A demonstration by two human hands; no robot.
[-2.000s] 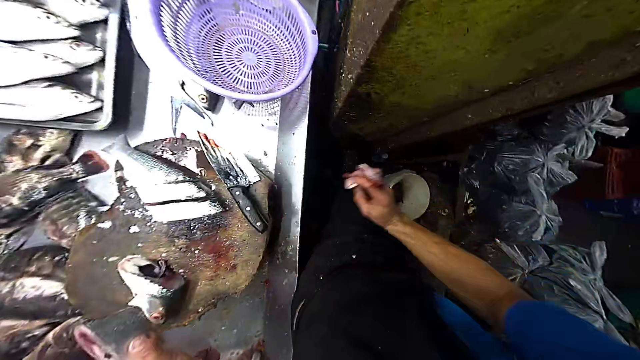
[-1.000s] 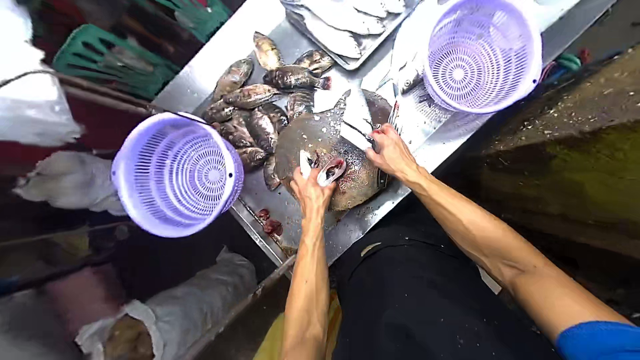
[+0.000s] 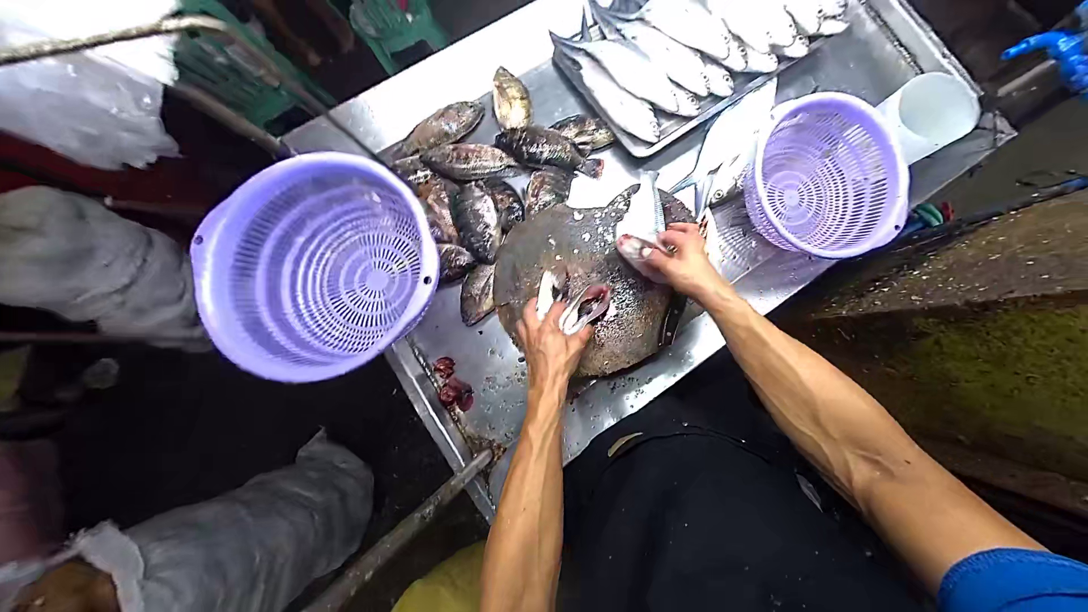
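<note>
On a round chopping block (image 3: pixel 625 340), my left hand (image 3: pixel 551 340) has its fingers on a cut fish piece (image 3: pixel 586 308) with an open red cavity. A smaller pale piece (image 3: pixel 548 293) lies by its fingertips. To the right, my right hand (image 3: pixel 680 259) grips the cut fish body (image 3: pixel 642 221) near its reddish end, and the tail points away from me. A dark knife handle (image 3: pixel 674 319) shows at the block's right edge; its blade is hidden. Whole dark fish (image 3: pixel 476 217) lie beyond and left of the block.
A purple basket (image 3: pixel 314 268) stands left of the metal table (image 3: pixel 493 408), another (image 3: pixel 829 174) on its right part beside a white container (image 3: pixel 935 115). A metal tray (image 3: pixel 650 149) holds several silvery fish. Red scraps (image 3: pixel 455 391) lie near the left edge. A metal bar (image 3: pixel 408 531) crosses below.
My right hand held the knife over the fish a second ago; now it grips the fish body instead. My left hand remains at the cut piece. The view has shifted.
</note>
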